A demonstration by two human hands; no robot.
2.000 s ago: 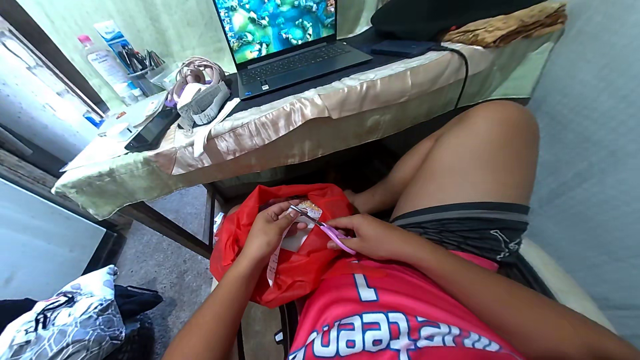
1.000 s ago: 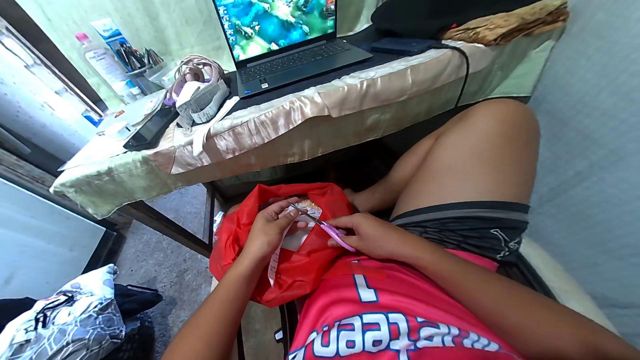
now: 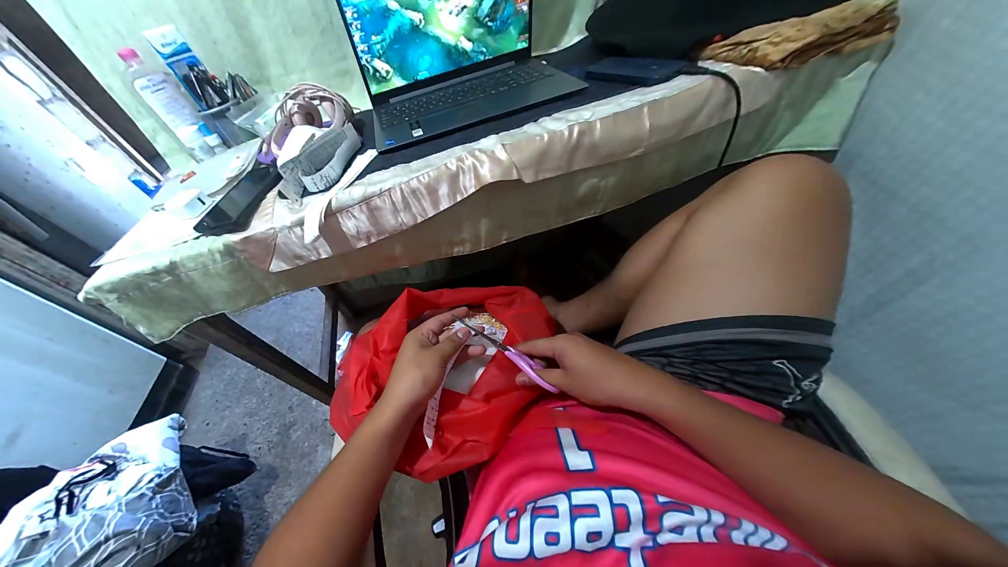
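Note:
A pair of scissors with pink handles is in my right hand, its blades pointing up and left toward my left hand. The fingers of my left hand pinch a strip of white paper that bears print and hangs down. Both hands are over an open red plastic bag at my lap. Inside the bag lie white pieces and something with an orange and white pattern. Whether the blades touch the strip is too small to tell.
Beyond the bag stands a cloth-covered table with an open laptop, a rolled grey strap, a bottle and a pen holder. A patterned bag sits on the floor at the lower left. My bent leg is at the right.

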